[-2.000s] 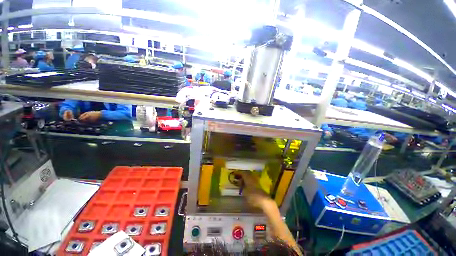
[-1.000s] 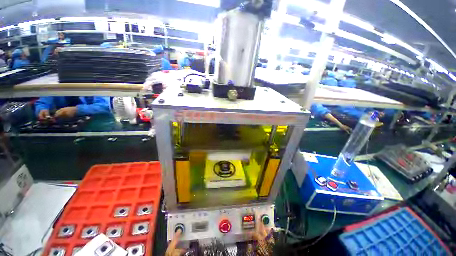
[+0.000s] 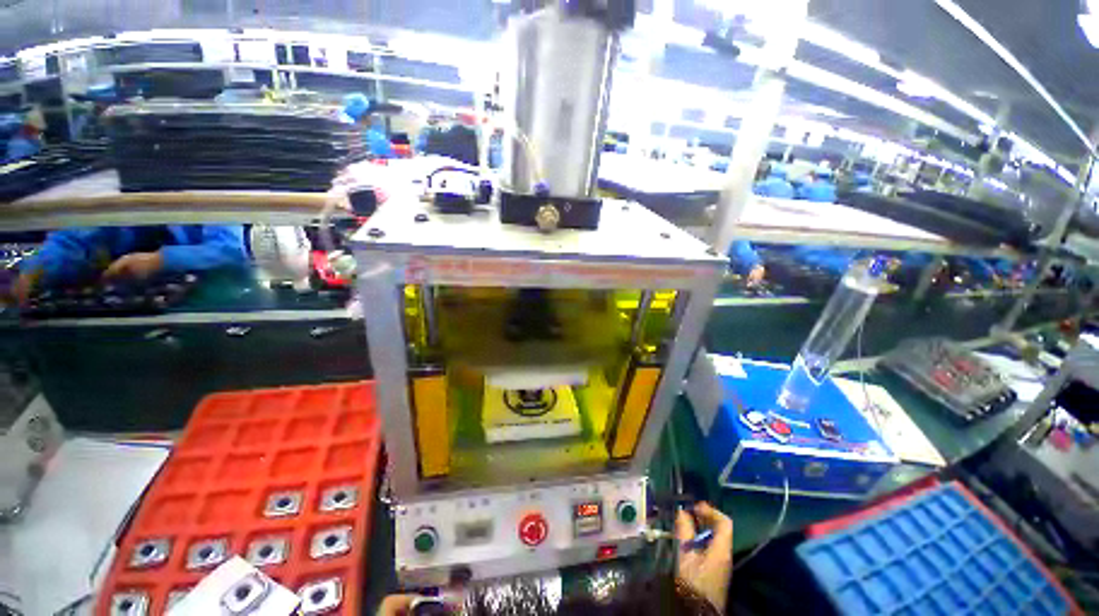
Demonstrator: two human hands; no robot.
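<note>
The pneumatic press [image 3: 548, 244] stands in front of me. Behind its yellow window, a pale fixture [image 3: 530, 421] with a dark ring sits low, and a blurred pale plate hangs just above it, covering the ring's upper part. My right hand [image 3: 705, 556] is right of the press's front panel, fingers closed on a thin blue tool [image 3: 695, 543]. My left hand [image 3: 404, 604] is at the bottom edge below the left green button [image 3: 424, 539], mostly cut off; whether it holds anything is unclear.
A red tray [image 3: 259, 439] with square parts and a tilted white card [image 3: 223, 592] is at left. A blue control box [image 3: 801, 451] with a clear tube and a blue tray [image 3: 934, 560] are at right. People in blue sit behind.
Both hands have left the panel's buttons; my right hand moved right and now shows the blue tool. The pale plate in the press is lower over the ring. The view shifted slightly.
</note>
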